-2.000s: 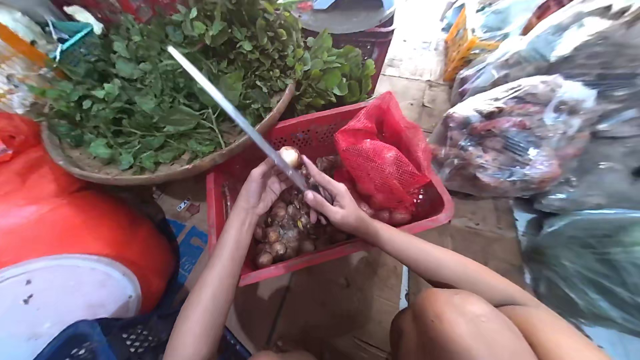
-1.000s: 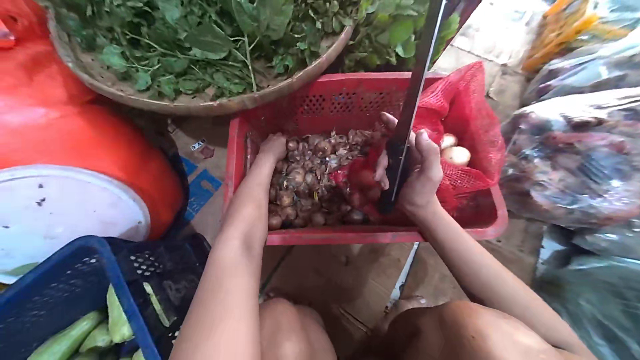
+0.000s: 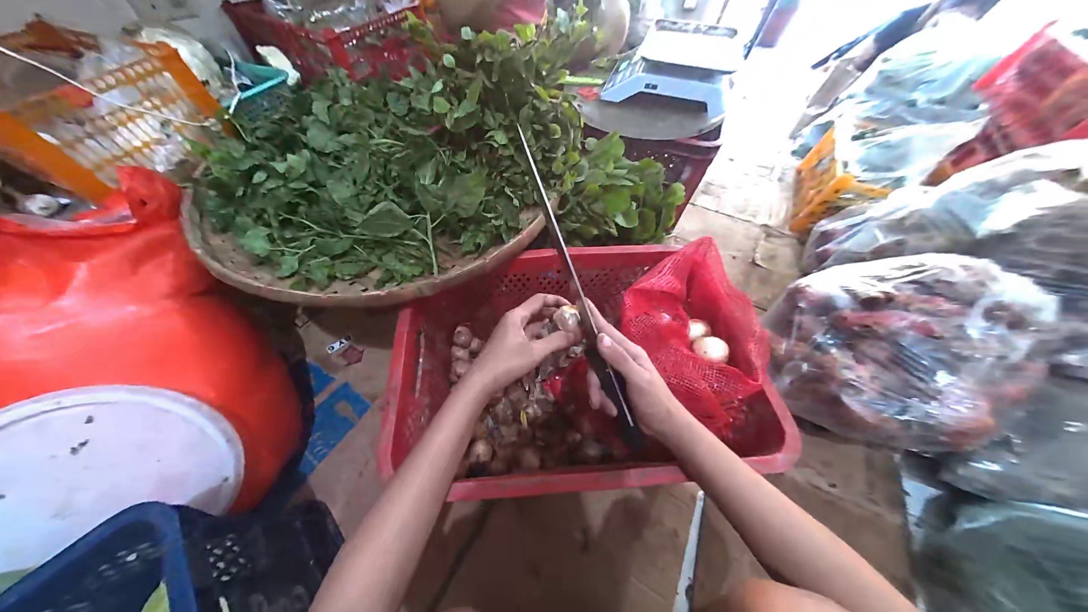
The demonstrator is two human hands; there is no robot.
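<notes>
My left hand (image 3: 527, 344) pinches a small round bulb (image 3: 567, 319), pale on top, over the red plastic basket (image 3: 586, 487). Close beside it on the right, my right hand (image 3: 631, 374) grips the black handle of a long knife (image 3: 557, 234), its blade slanting up and away to the left and passing next to the bulb. Below the hands, many brownish bulbs (image 3: 510, 425) fill the basket's left part. At its right side a red mesh bag (image 3: 693, 314) holds larger bulbs; peeled white bulbs (image 3: 711, 348) lie on the mesh.
Behind the basket stands a wide woven tray (image 3: 365, 295) heaped with leafy greens (image 3: 365, 178). An orange-red bag (image 3: 110, 314) and a blue crate (image 3: 174, 552) are at left. Filled clear plastic bags (image 3: 914, 348) line the right. A scale (image 3: 671, 72) stands at the back.
One second ago my left hand was down among the bulbs at the basket's left; now it is raised with a bulb by the knife. The knife remains in my right hand.
</notes>
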